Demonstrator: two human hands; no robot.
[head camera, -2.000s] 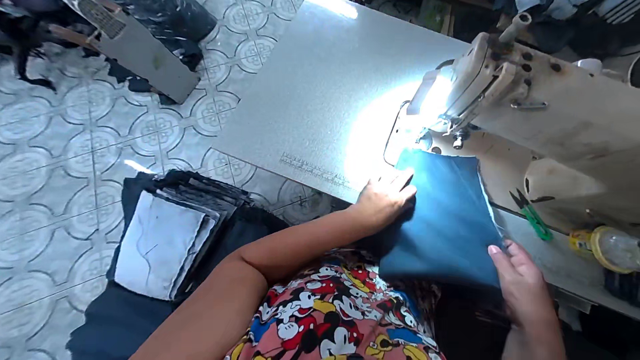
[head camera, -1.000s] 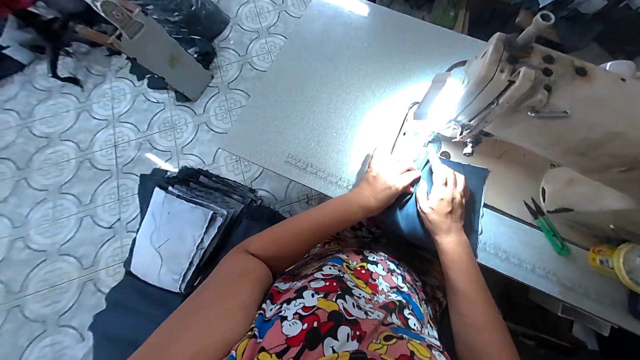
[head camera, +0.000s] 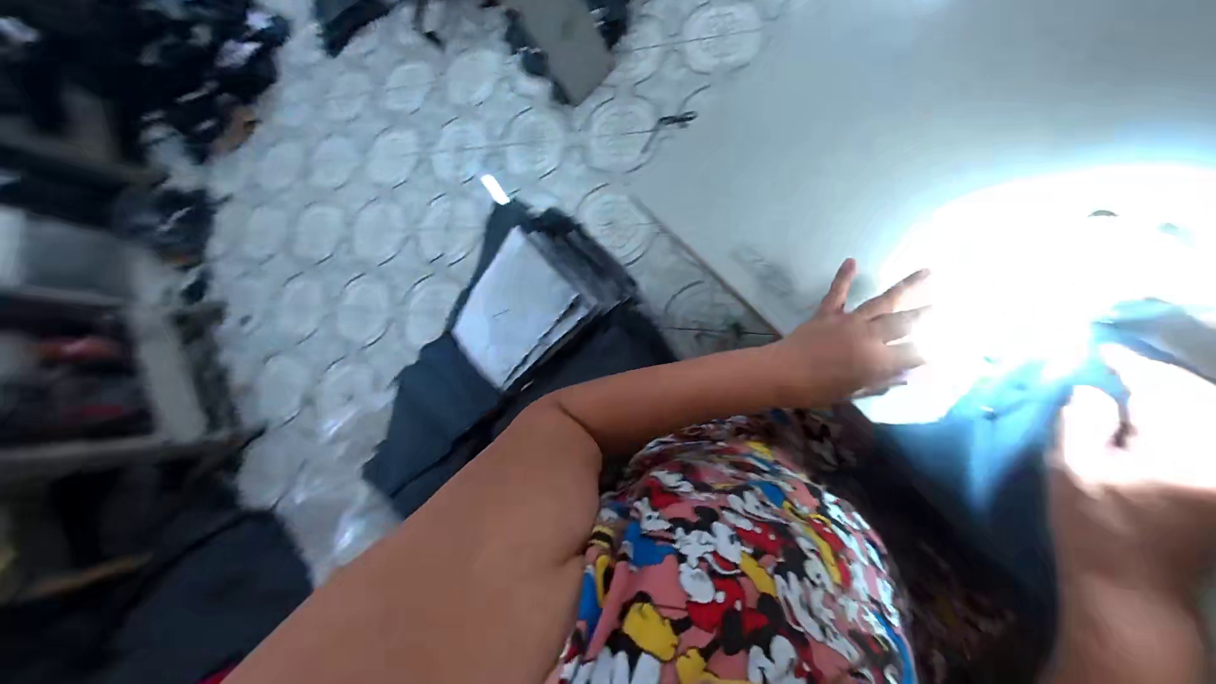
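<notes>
Dark blue fabric (head camera: 988, 446) hangs over the near edge of the sewing table (head camera: 807, 161), its upper part washed out by a bright lamp glare. My left hand (head camera: 855, 332) is spread with fingers apart at the table edge, left of the fabric, holding nothing. At the right, my right hand (head camera: 1121, 427) is at the fabric's right side, overexposed and blurred; whether its fingers grip the cloth cannot be told. The sewing machine is hidden in the glare or out of view. Left of my left arm lies a stack of cut pieces with a white piece (head camera: 518, 309) on top.
More dark fabric (head camera: 432, 408) lies under the stack. Patterned floor tiles (head camera: 361, 228) stretch to the left. A blurred shelf (head camera: 161, 351) with items stands at the far left, dark bundles behind it. A grey panel (head camera: 565, 47) is at the top.
The view has swung left. My left hand has come off the blue fabric and its fingers have spread. One second ago both hands were on the fabric close to the needle area.
</notes>
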